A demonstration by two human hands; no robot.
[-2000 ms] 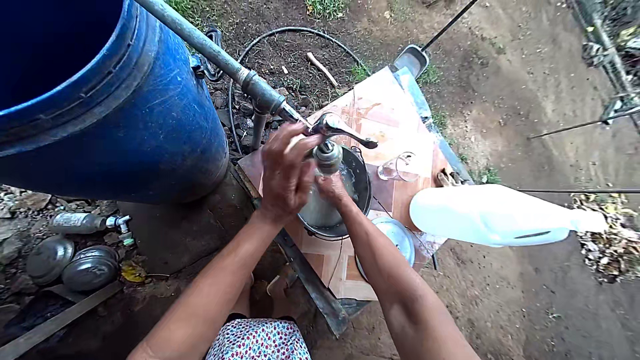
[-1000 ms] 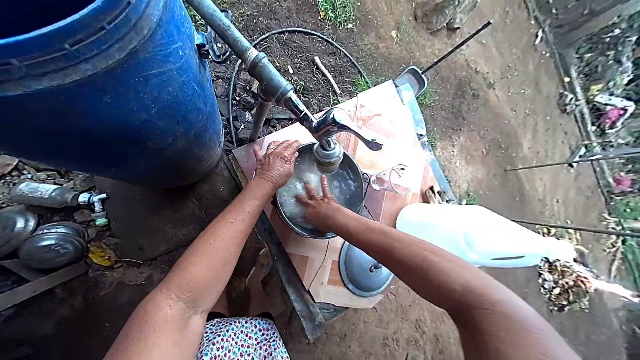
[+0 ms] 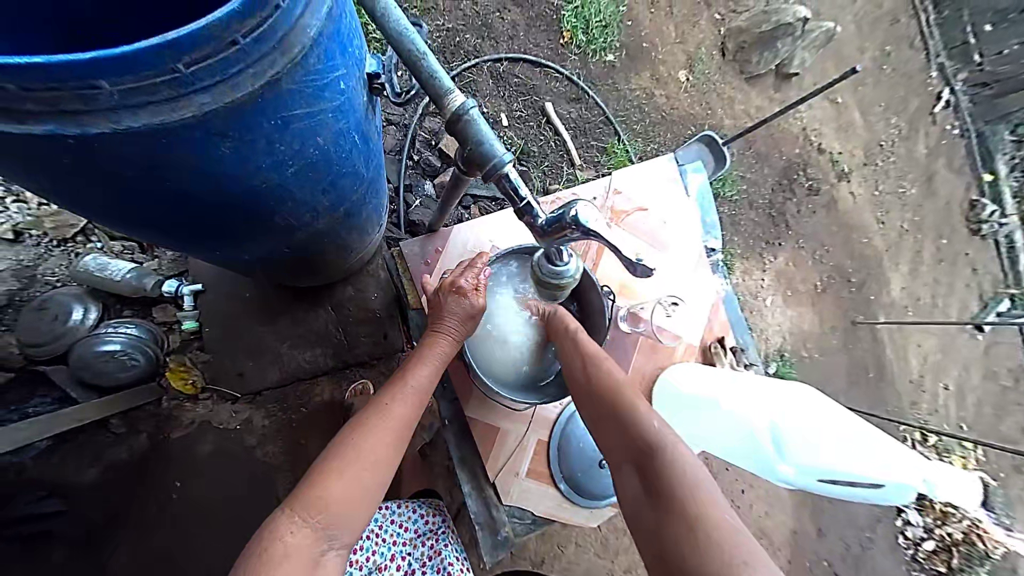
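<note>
A dark metal pot (image 3: 512, 344) with cloudy whitish water stands on the tiled tabletop (image 3: 488, 232), under a chrome tap (image 3: 572, 224). On the pot's left rim rests my left hand (image 3: 460, 296), its fingers over the edge. My right hand (image 3: 548, 316) reaches into the pot just below the tap's outlet; its fingertips are in the cloudy water, so whether they hold anything is hidden. A grey pot lid (image 3: 584, 460) lies on the table beside my right forearm. To the pot's right is a clear glass (image 3: 652, 318).
A large blue barrel (image 3: 240, 152) stands at the left. A white plastic jug (image 3: 784, 424) lies at the table's right side. Metal lids (image 3: 116, 356) and a bottle (image 3: 116, 274) are on the ground at left. A long-handled pan (image 3: 704, 154) juts past the far corner.
Both hands were up at the tap two seconds ago; the left is now on the pot's rim. My right hand, spread over the water a second ago, now has its fingers in it.
</note>
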